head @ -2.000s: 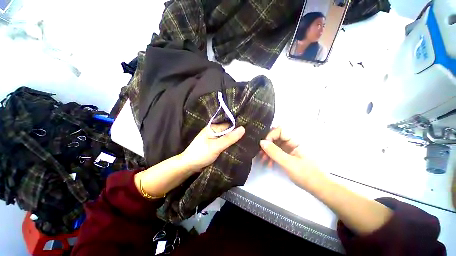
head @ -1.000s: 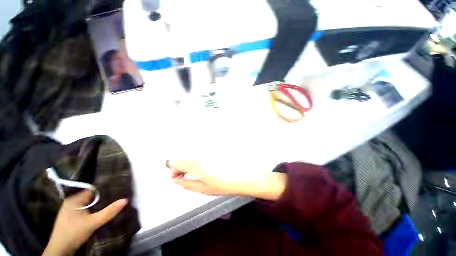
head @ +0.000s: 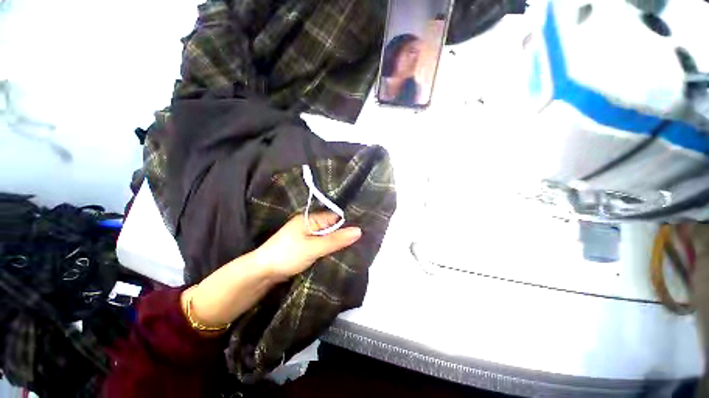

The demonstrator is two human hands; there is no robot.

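Observation:
The plaid garment [head: 365, 183] lies on the white table in front of me, with its dark lining [head: 225, 155] folded out on its left part. A thin white loop [head: 326, 204] stands out on the plaid. My left hand [head: 299, 247] holds the garment at the loop, thumb on top and the other fingers partly hidden by cloth and loop. My right hand is out of the picture.
A smartphone [head: 412, 54] stands behind the garment. The white sewing machine [head: 622, 93] with a blue stripe is at the right, scissors handles [head: 670, 268] at the right edge. Dark plaid garments [head: 47, 288] are heaped at the left. A measuring strip [head: 435, 368] runs along the front table edge.
The view swung right, showing the red and orange scissors, then came back left. My right hand has gone out of the picture. My left hand still holds the garment by the loop.

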